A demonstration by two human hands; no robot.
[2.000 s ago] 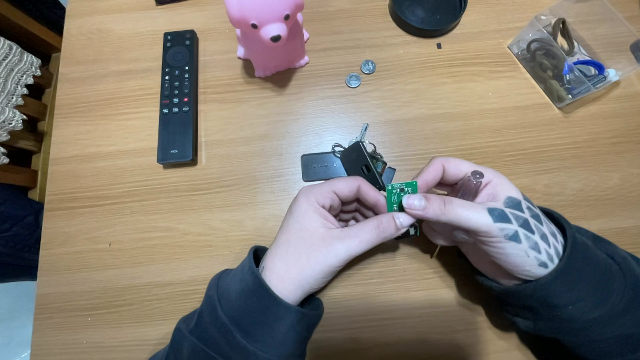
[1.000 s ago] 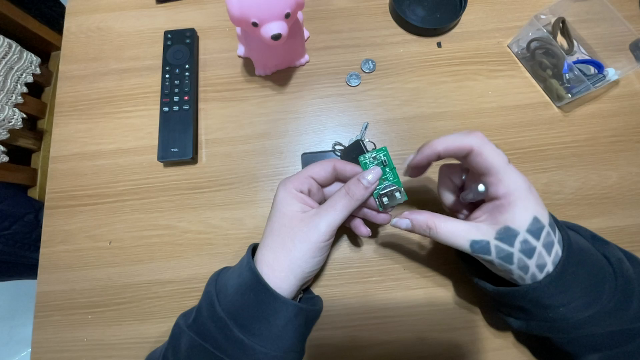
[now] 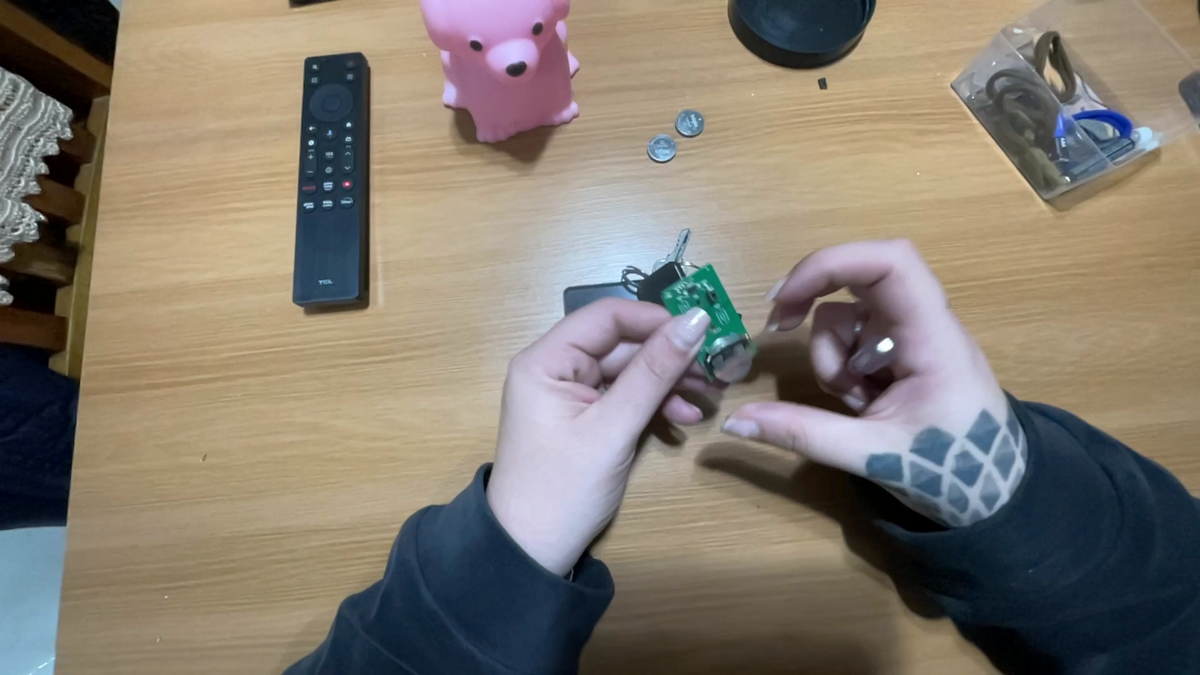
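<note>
My left hand (image 3: 586,403) pinches a small green circuit board (image 3: 717,305) between thumb and fingers. At the board's lower end sits a metal battery holder with a round, shiny piece (image 3: 731,361), apparently a coin cell. My right hand (image 3: 886,384) is just right of the board, thumb and index finger apart; its curled fingers hold a slim tool (image 3: 874,354), of which only the rounded end shows. Behind the board lie a key (image 3: 681,246) on a ring, a black fob case (image 3: 659,281) and a flat dark piece (image 3: 595,297). Two coin cells (image 3: 689,123) lie farther back.
A black TCL remote (image 3: 330,234) lies at the left. At the back stand a pink dog figure (image 3: 511,89) and a round black lid or dish (image 3: 802,33), with a tiny dark piece (image 3: 822,83) nearby. A clear plastic box (image 3: 1055,187) at the right holds cords.
My right hand has let go of the board and moved away to the right. The board has turned in my left hand, and its battery-holder end now shows.
</note>
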